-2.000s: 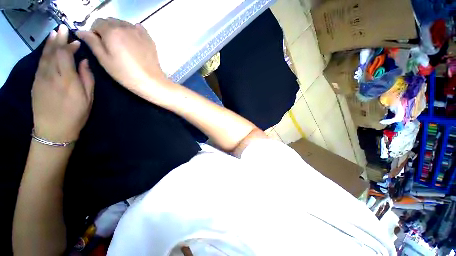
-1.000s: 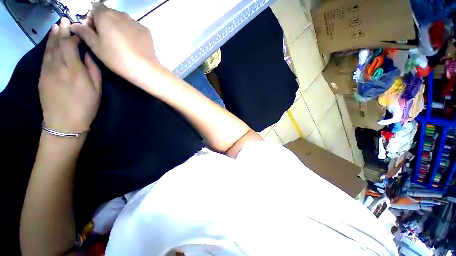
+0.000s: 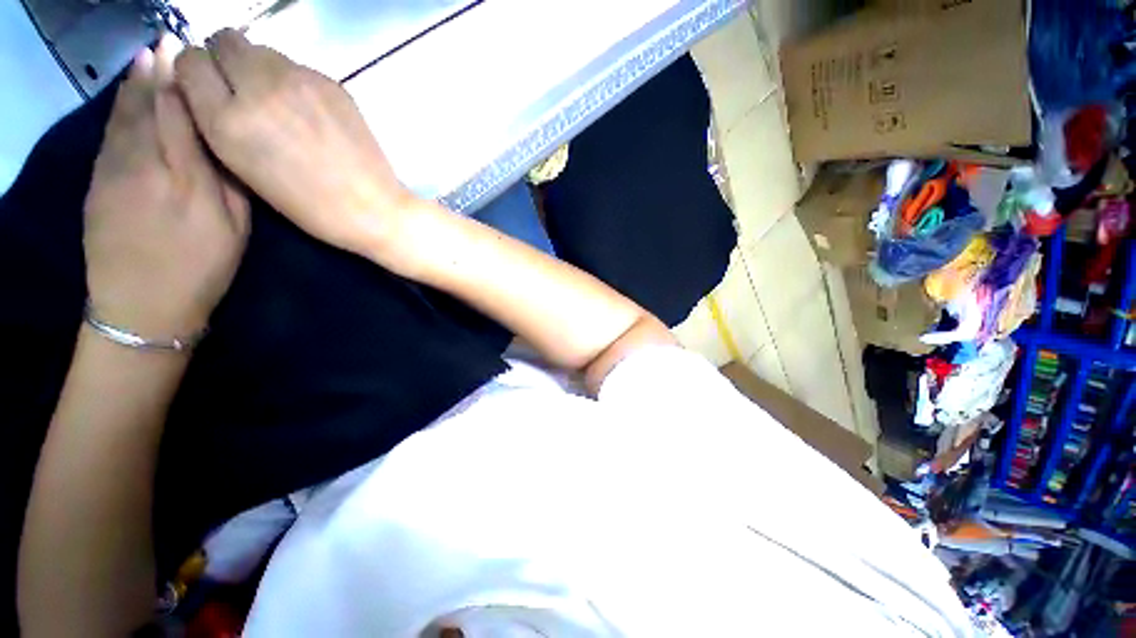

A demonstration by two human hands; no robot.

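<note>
Black fabric (image 3: 324, 361) lies under both hands at the upper left and drapes down over the table edge and lap. My left hand (image 3: 162, 218), with a bracelet at the wrist, lies fairly flat on the fabric, its fingertips near the presser foot. My right hand (image 3: 280, 131) is beside it with bent fingers, its fingertips close to the left ones at the fabric edge. Its fingers hide whether it pinches the cloth. The metal presser foot area (image 3: 168, 18) shows partly at the top edge, just beyond the fingertips. The needle cannot be made out.
The white machine table (image 3: 436, 94) has a dark straight gap and a ruler strip (image 3: 561, 119) along its front edge. A separate black piece (image 3: 642, 199) hangs right of the table. Cardboard boxes (image 3: 909, 81), colourful scraps and blue shelves (image 3: 1059, 374) stand over the tiled floor.
The view has shifted slightly, so less of the machine shows. My right hand's fingers have moved closer to my left fingertips and now overlap them. Both hands remain by the presser foot.
</note>
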